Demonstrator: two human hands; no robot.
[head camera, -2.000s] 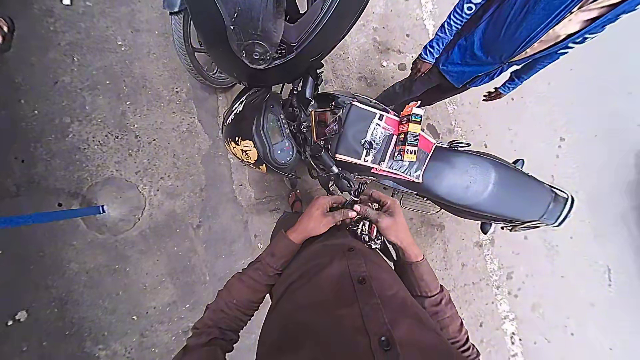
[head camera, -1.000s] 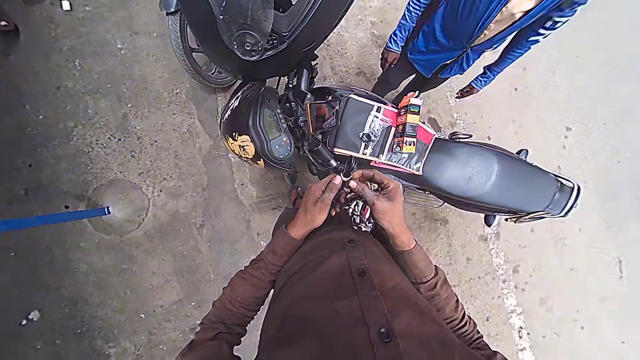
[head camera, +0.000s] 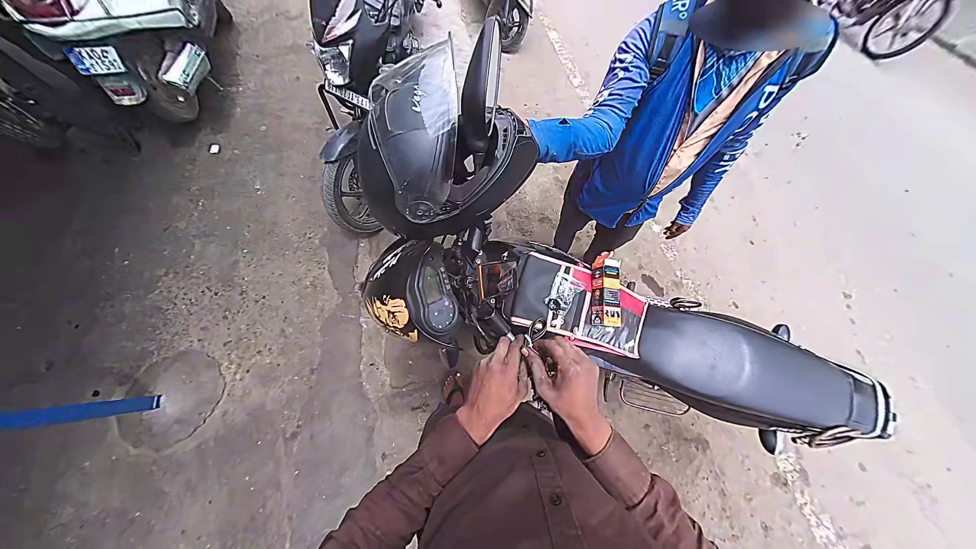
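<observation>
Close together at the motorcycle's handlebar, my left hand (head camera: 494, 385) and my right hand (head camera: 568, 381) pinch a thin dark cable (head camera: 536, 329) between their fingertips. Its exact ends are hidden by the fingers. Just beyond them, a black tank cover with red edging (head camera: 534, 293) lies over the fuel tank. On it rest a small clear plastic packet (head camera: 564, 293) and an upright-lying orange, yellow and black box (head camera: 607, 293). The instrument cluster (head camera: 438, 297) is left of the handlebar.
A black full-face helmet (head camera: 427, 168) sits by the handlebar, near a mirror (head camera: 482, 84). A person in a blue jacket (head camera: 625, 168) stands across the motorcycle, one arm at the helmet. The long seat (head camera: 747, 366) extends right. Other parked two-wheelers (head camera: 351, 191) stand behind; a blue bar (head camera: 84, 412) juts in left.
The person in blue has reached one arm to the black helmet; both arms hung apart from it before. My hands stay together at the handlebar. The view has tilted up.
</observation>
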